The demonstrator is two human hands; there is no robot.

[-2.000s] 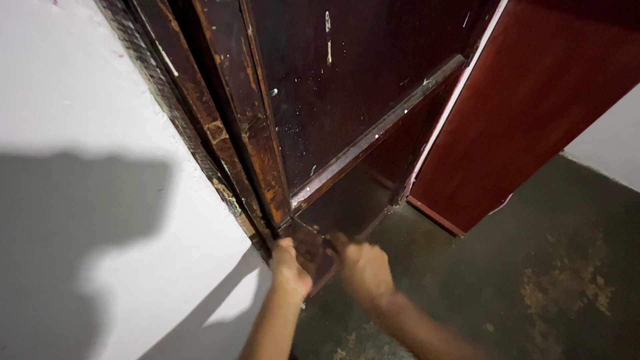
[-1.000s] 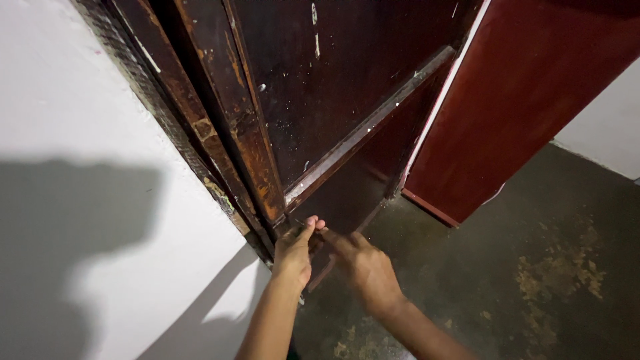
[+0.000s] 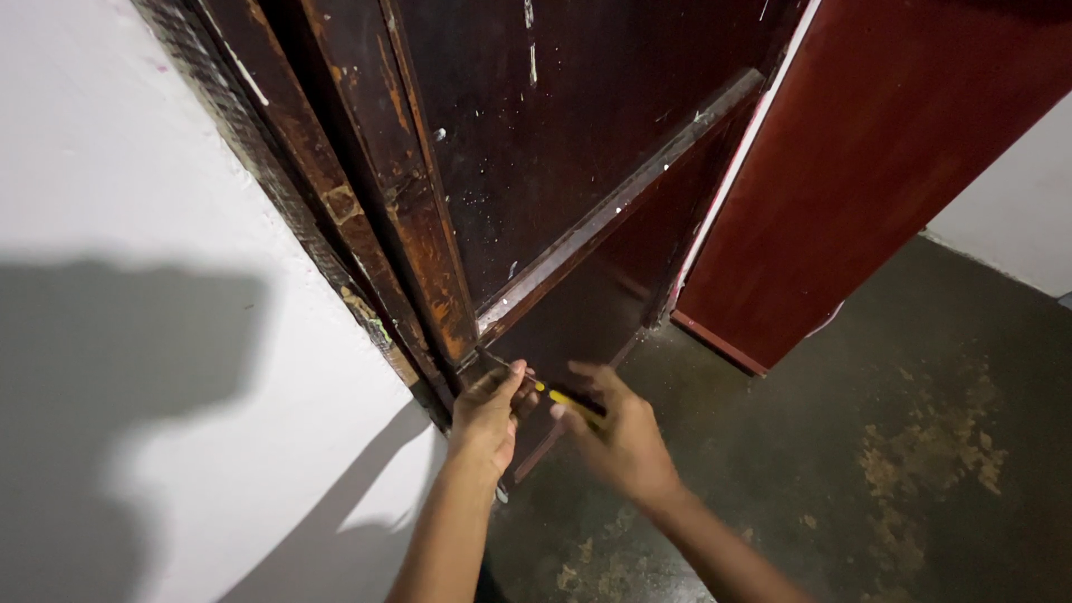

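Observation:
A screwdriver with a yellow and black handle (image 3: 579, 405) points up and left, its thin shaft reaching toward the lower left corner of a dark brown wooden door (image 3: 536, 209). My left hand (image 3: 490, 410) pinches the shaft between thumb and fingers, close to the door's edge. Around the handle's far end is my right hand (image 3: 624, 435), slightly blurred, with its fingers partly spread and the thumb near the handle; how firmly it touches the handle cannot be told. The screwdriver's tip meets the door area near the frame, and what lies under it is too small to tell.
A worn wooden door frame (image 3: 335, 201) runs down beside a white wall (image 3: 167, 167) that carries shadows. To the right stands a reddish-brown panel (image 3: 837, 167) with a pale edge. The dark floor (image 3: 779, 469) has patchy, lighter stains. A grey strip (image 3: 628, 193) crosses the door.
The right hand's fingers have spread from their earlier, more closed pose near the left hand, and the yellow and black handle now shows. The left hand stays near the door's lower corner.

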